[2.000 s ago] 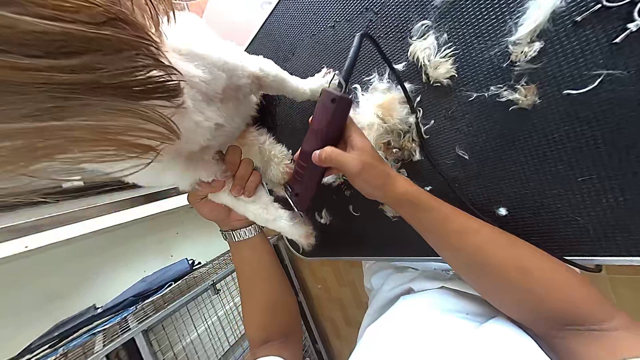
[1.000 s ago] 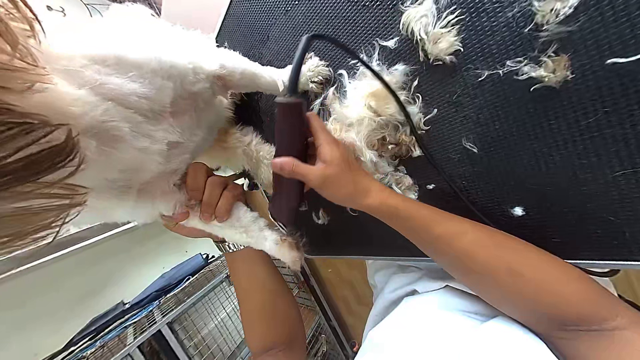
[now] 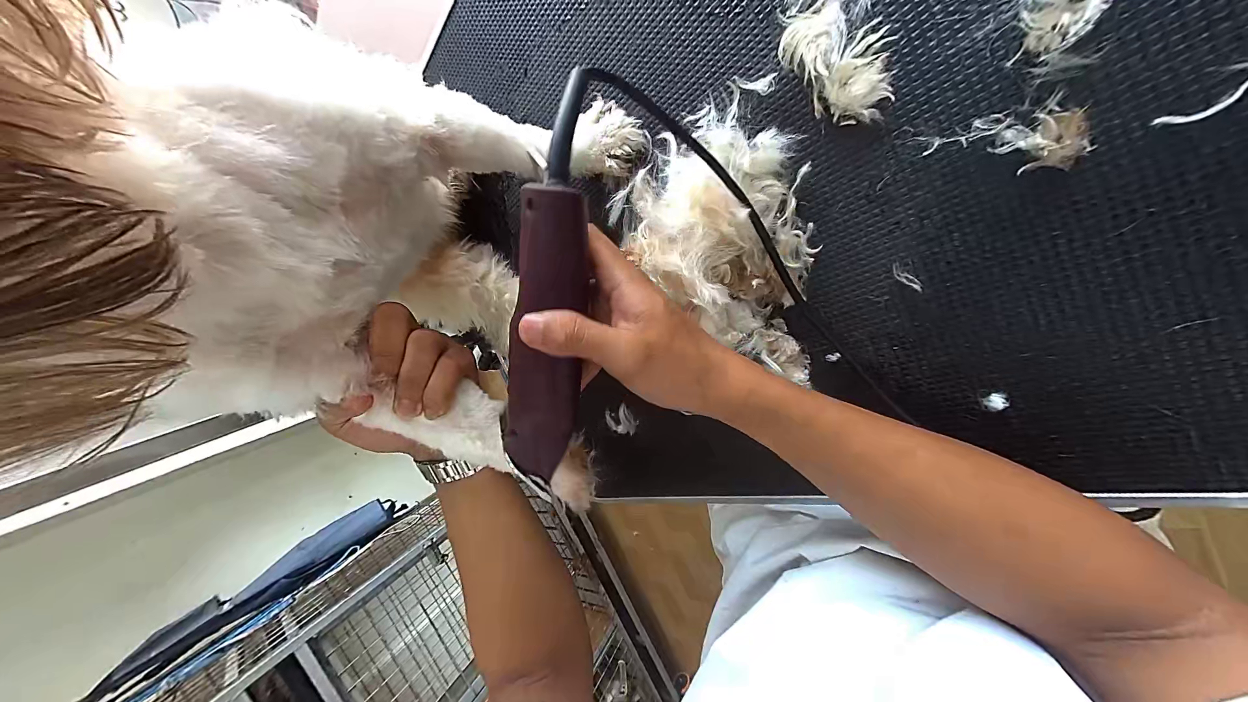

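A white dog [image 3: 253, 185] with long brown hair at the left stands at the black textured grooming table. My left hand [image 3: 414, 375], with a metal watch on its wrist, grips one of the dog's legs [image 3: 458, 429]. My right hand [image 3: 624, 336] holds a dark maroon electric hair clipper [image 3: 548, 322], its thumb across the body. The clipper's head points down and lies against the lower end of that leg, close to the tan paw [image 3: 575, 476]; the blade is mostly hidden. A black cord [image 3: 721, 171] loops from the clipper's top over the table.
A large pile of cut fur [image 3: 726, 229] lies right of the clipper, with smaller tufts [image 3: 843, 63] farther back on the black table [image 3: 1024, 292]. Below the table's edge stands a wire cage [image 3: 400, 604] with folded blue cloth [image 3: 312, 551] on top.
The clipper has moved from above the leg onto its lower end, near the paw. My left hand still grips the same leg.
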